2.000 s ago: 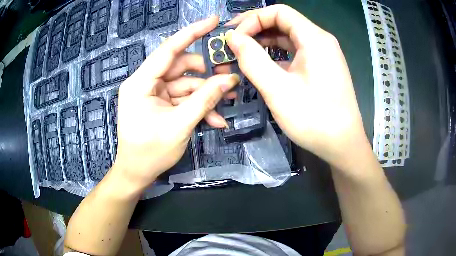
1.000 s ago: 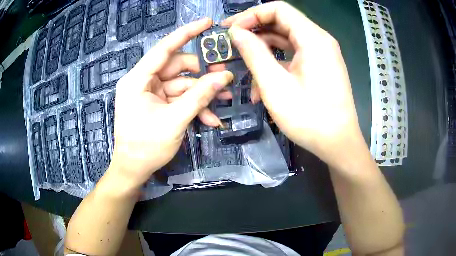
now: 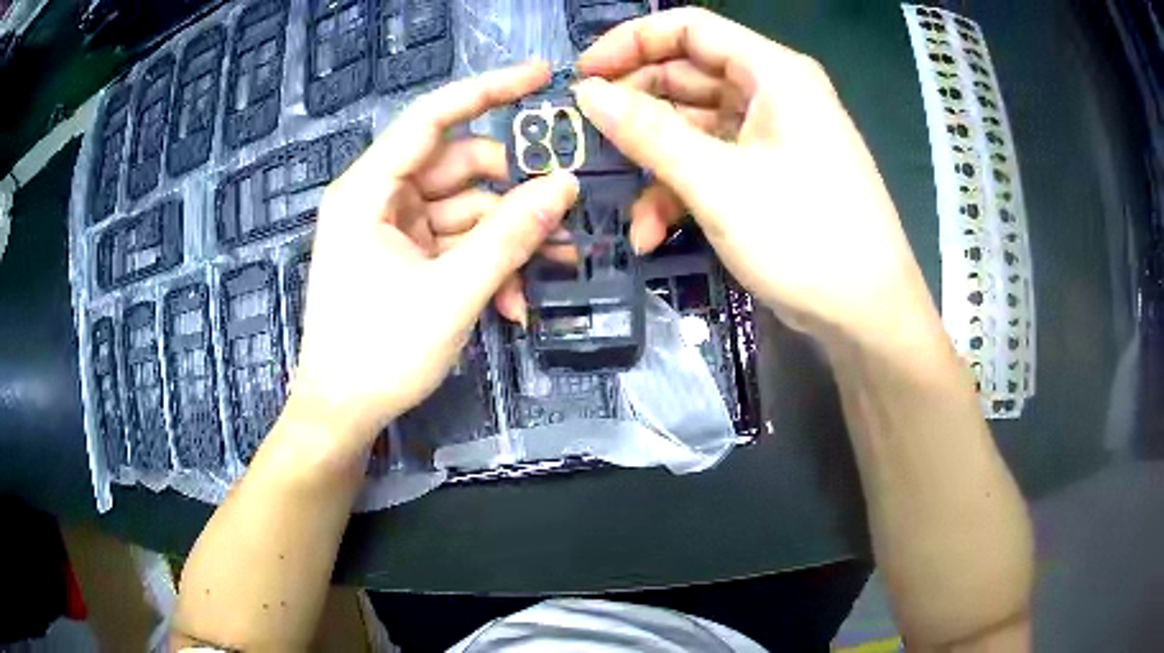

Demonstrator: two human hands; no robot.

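Note:
A black phone case (image 3: 590, 296) is held over the tray, its camera end away from me. A gold-edged outline with round holes, the camera-ring adhesive (image 3: 550, 140), lies on its camera area. My left hand (image 3: 428, 255) grips the case along its left side, thumb just below the camera area. My right hand (image 3: 740, 179) is at the case's upper right, thumb and index fingertips near its top corner. Whether the right fingertips pinch the case or only touch it is hard to tell. Part of the case's right edge is hidden by my right hand.
A whitish blister tray (image 3: 192, 300) with black cases in its pockets spreads at left and under my hands. A crumpled translucent flap (image 3: 677, 396) lies at its near right corner. A white sticker sheet (image 3: 977, 211) lies on the dark green mat (image 3: 664, 536) at right.
The case has turned more upright, its near end swinging left. My right thumb has moved off the adhesive to the case's top edge, so the gold outline now shows whole.

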